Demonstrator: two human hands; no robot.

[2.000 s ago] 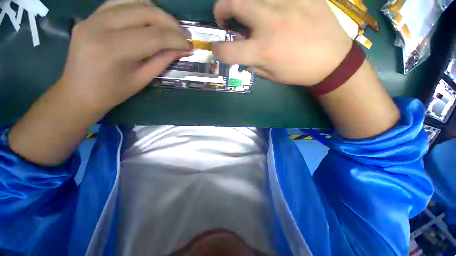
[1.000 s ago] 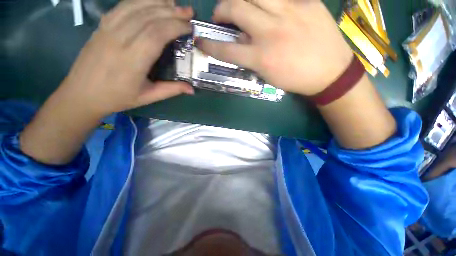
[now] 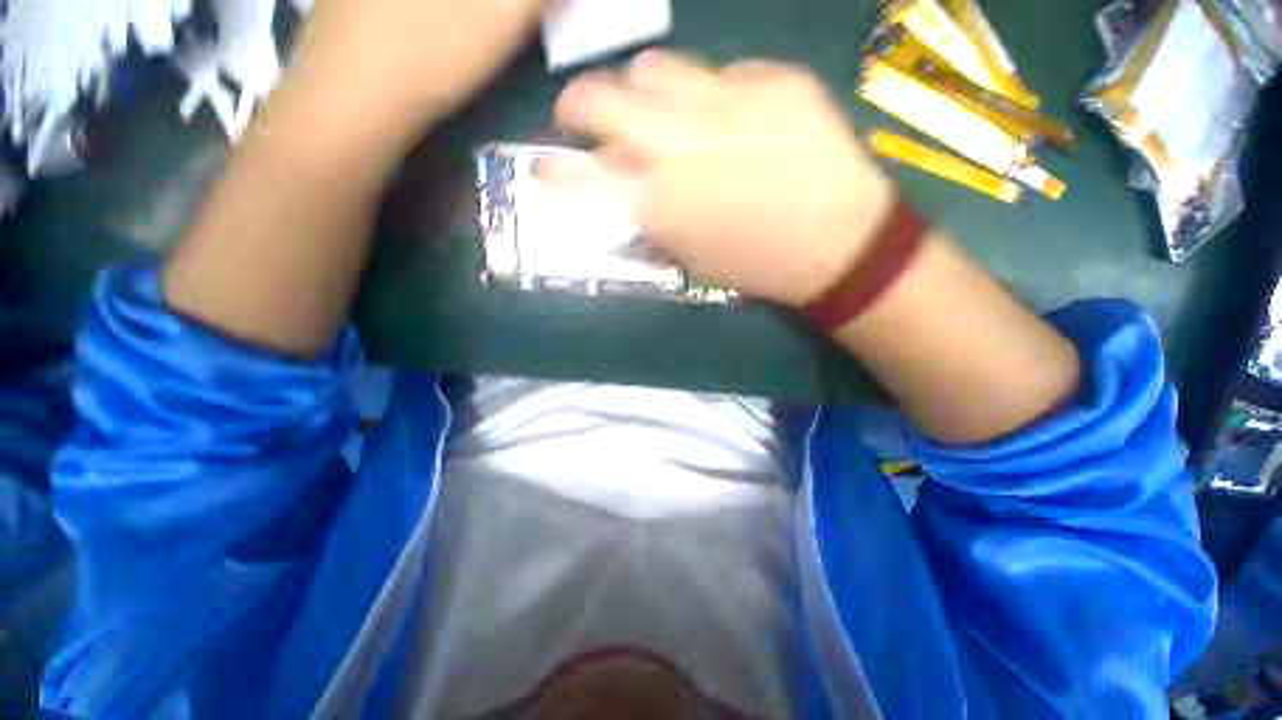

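The open phone body (image 3: 562,232) lies flat on the dark green mat in front of me, bright and silvery. My right hand (image 3: 731,169), with a dark red wrist band, is over its right part and hides much of it. The fingers are blurred, so whether they hold anything cannot be told. My left hand (image 3: 422,49) is beyond the phone at the top edge, partly cut off. Its fingertips are beside a white sticker sheet (image 3: 607,26); whether they grip it cannot be told.
White backing strips (image 3: 85,63) are heaped at upper left. Loose orange-yellow flex cables (image 3: 949,106) lie right of my right hand. A clear plastic bag (image 3: 1188,106) is farther right. Open phones (image 3: 1244,447) sit at the far right edge.
My left hand has left the phone and moved up to the sticker sheet, which has come into view. My right hand stays over the phone. The view has shifted, showing more backing strips.
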